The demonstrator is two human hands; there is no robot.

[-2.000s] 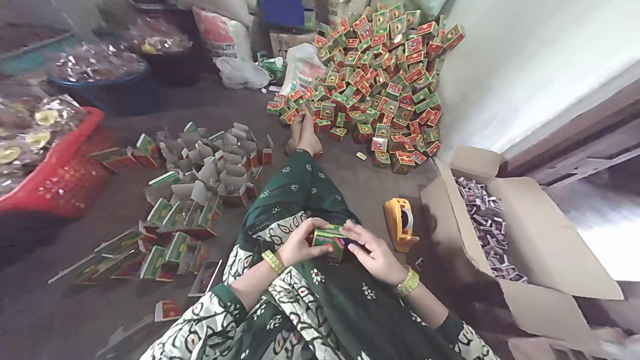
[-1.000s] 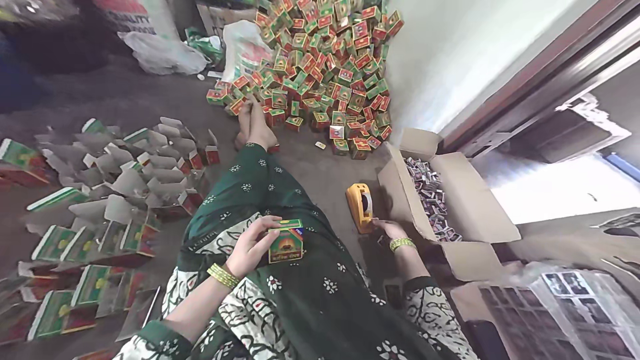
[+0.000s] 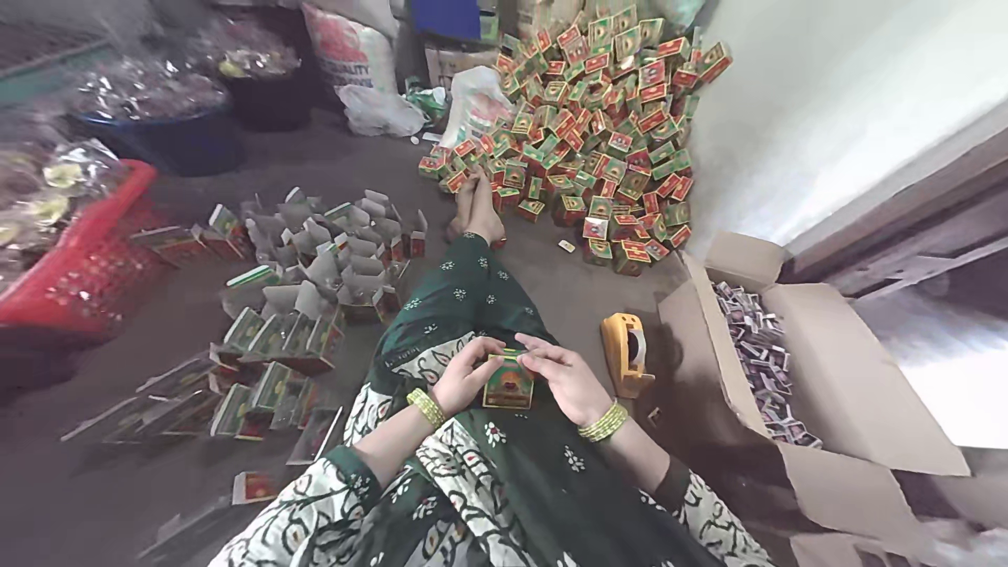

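A small green and red printed cardboard box (image 3: 508, 386) rests on my lap, on dark green patterned cloth. My left hand (image 3: 470, 374) holds its upper left side, with the fingers at the top edge. My right hand (image 3: 568, 379) lies on the upper right part of the box, its fingertips over the top edge. Whether a piece of tape is between those fingers cannot be told. A yellow tape dispenser (image 3: 626, 354) with a roll stands on the floor just right of my lap.
A large pile of similar boxes (image 3: 598, 134) lies beyond my feet against the wall. Open-topped boxes (image 3: 315, 268) stand to the left, near a red plastic basket (image 3: 87, 260). An open carton (image 3: 709, 346) of small packets is at the right.
My right hand has come from the tape dispenser back to the box on my lap. My left hand has stayed at the box. The view has swung back to the left.
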